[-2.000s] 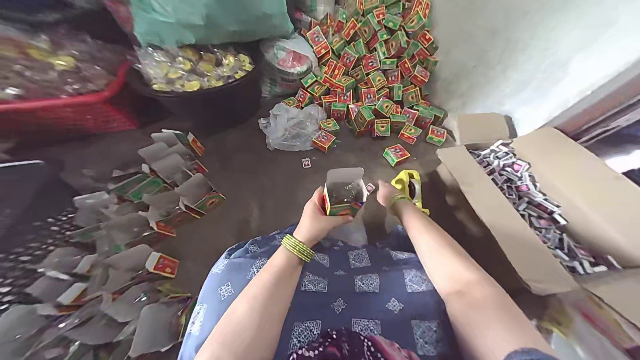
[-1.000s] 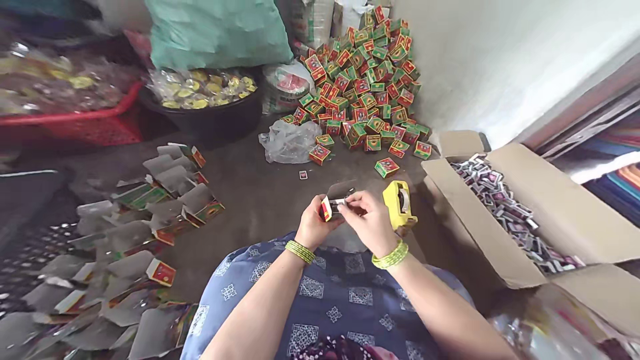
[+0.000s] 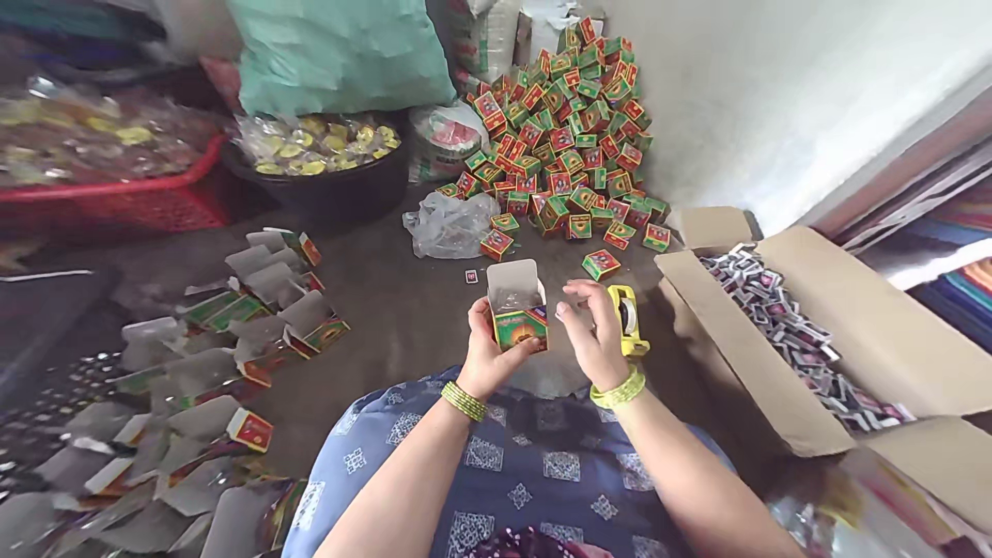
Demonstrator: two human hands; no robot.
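My left hand (image 3: 500,345) holds a small green and red printed carton (image 3: 519,327) upright in front of my lap, its grey lid flap raised and something clear and shiny inside. Just right of the carton, my right hand (image 3: 593,322) is raised with its fingers apart and holds nothing that I can see. A yellow tape dispenser (image 3: 629,322) with a roll in it lies on the floor beside that hand. One small matchbox-like box (image 3: 471,276) lies on the floor beyond the carton. At the right, a large cardboard box (image 3: 744,364) holds many similar small boxes.
Closed printed cartons (image 3: 566,139) are heaped against the wall. Cartons with raised flaps (image 3: 194,418) cover the left floor. Behind stand a red basket (image 3: 186,194) and a black tub (image 3: 333,182) with wrapped items, a green sack (image 3: 341,54) and a crumpled plastic bag (image 3: 449,225).
My right hand was at the carton's opening one second ago and is now apart from it. The carton, tilted then, is now upright in my left hand with its flap up.
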